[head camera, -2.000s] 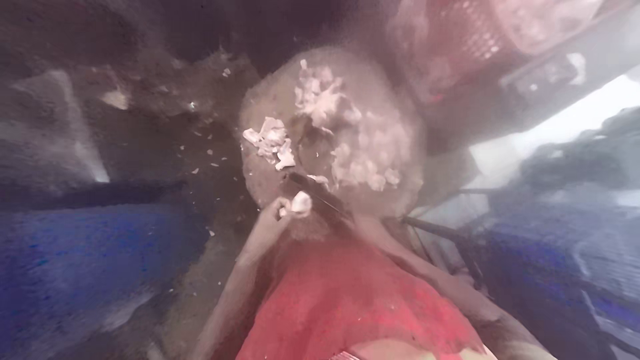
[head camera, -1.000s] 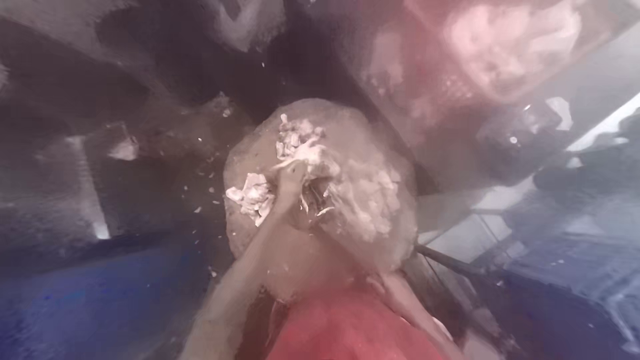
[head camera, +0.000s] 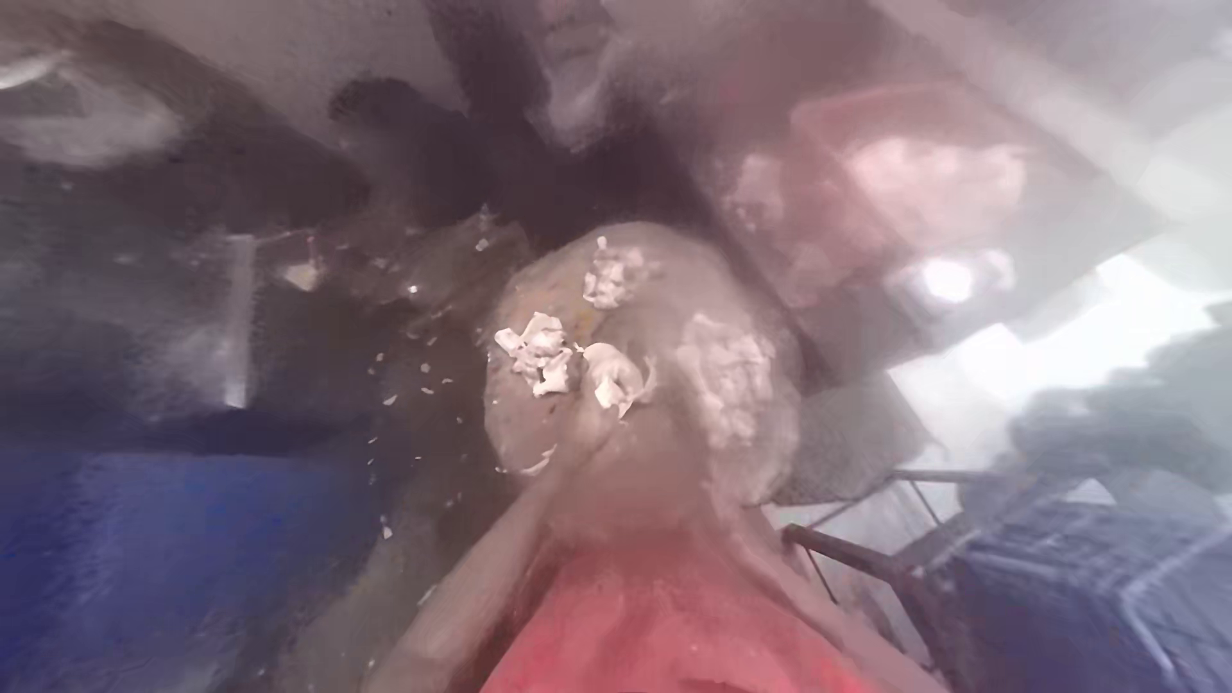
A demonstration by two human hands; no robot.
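A round chopping block (head camera: 520, 438) stands before me with pale, meat-like pieces on it. One pile of pieces (head camera: 539, 351) lies at its left, a smaller pile (head camera: 612, 274) at the far side, and a broad pile (head camera: 727, 375) at the right. My left hand (head camera: 592, 414) is blurred over the middle of the block, beside or on a pale piece (head camera: 614, 377); its grip cannot be made out. My right forearm reaches in from the lower right, and the hand at its end is too blurred to tell from the block.
A red crate (head camera: 818, 173) with pale contents stands beyond the block at the right. Blue containers (head camera: 173, 539) are at the lower left and lower right, near a metal frame (head camera: 847, 553). Small scraps lie on the floor to the left. A blurred person may stand beyond.
My left hand has come back from the far pile, where it was one second ago, to the block's middle. The view has shifted.
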